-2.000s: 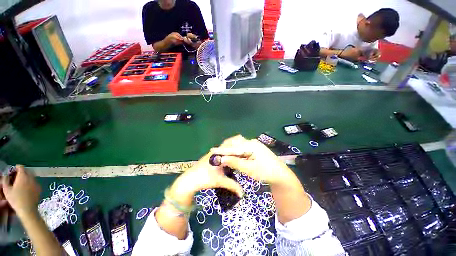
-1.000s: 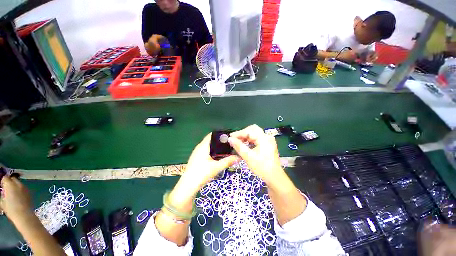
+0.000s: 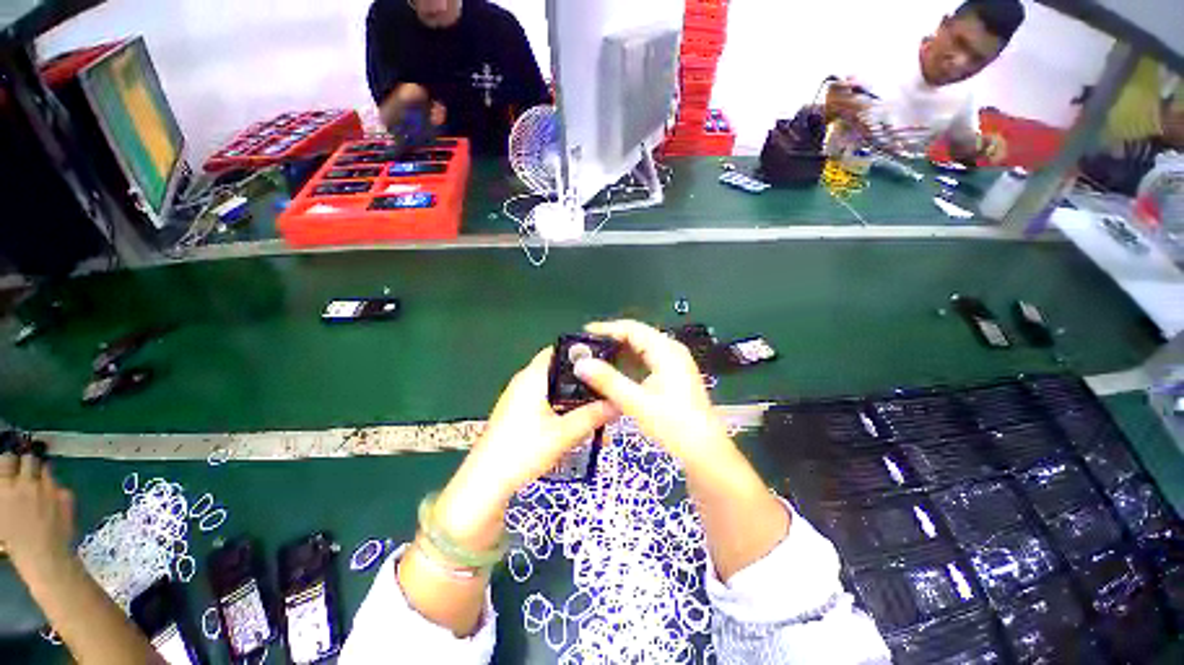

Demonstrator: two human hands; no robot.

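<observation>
A black handset point(image 3: 566, 374) is held upright between my two hands above the near edge of the belt. A pale round disc shows near its top end, and its lower part shows below my fingers. My left hand point(image 3: 526, 426) grips it from the left side. My right hand point(image 3: 660, 387) is on its right and upper side, with the thumb at the disc. A heap of white rings point(image 3: 617, 572) lies on the green surface below my hands. Whether a ring is on the handset cannot be told.
A black compartment tray point(image 3: 987, 507) is at right. Waiting handsets point(image 3: 309, 604) and a second ring heap point(image 3: 140, 546) lie at lower left, beside another person's hand point(image 3: 37, 513). Handsets lie on the belt point(image 3: 493, 279). Two people, a red tray point(image 3: 377, 227) and a fan are across.
The handset has turned more upright in my hands, and my right thumb now lies at the disc. The belt handsets have moved left. The neighbour's hand has shifted slightly.
</observation>
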